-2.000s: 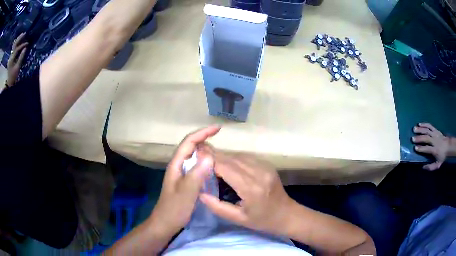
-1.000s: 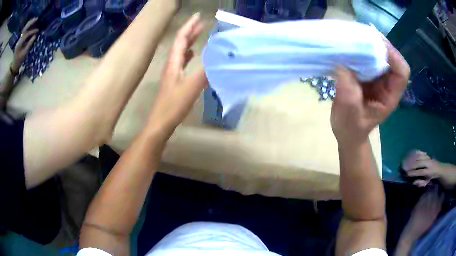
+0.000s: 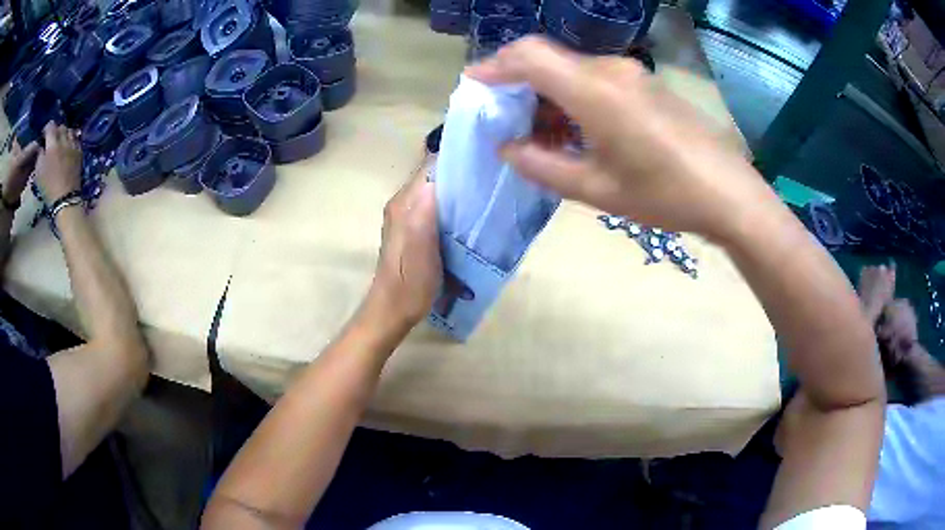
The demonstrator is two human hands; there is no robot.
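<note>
The retail box (image 3: 471, 295) stands tilted on the paper-covered table with its printed side toward me. My left hand (image 3: 411, 254) grips the box by its left side. The white-blue protective sleeve (image 3: 479, 166) is partly inside the box's open top, its upper part sticking out. My right hand (image 3: 601, 129) is at the top end of the sleeve, fingers and thumb around it, slightly blurred. What the sleeve holds is hidden.
Dark plastic housings (image 3: 238, 171) are heaped at the left, with more stacks (image 3: 591, 21) behind the box. Small dark brackets with whitish dots (image 3: 658, 243) lie right of the box. Co-workers' hands (image 3: 60, 166) and arms are at both sides. Brown paper (image 3: 311, 300) covers the table.
The sleeve has moved from above the table, held sideways in my right hand, into the box top. My left hand has taken hold of the box. The neighbour's arm at left has drawn back.
</note>
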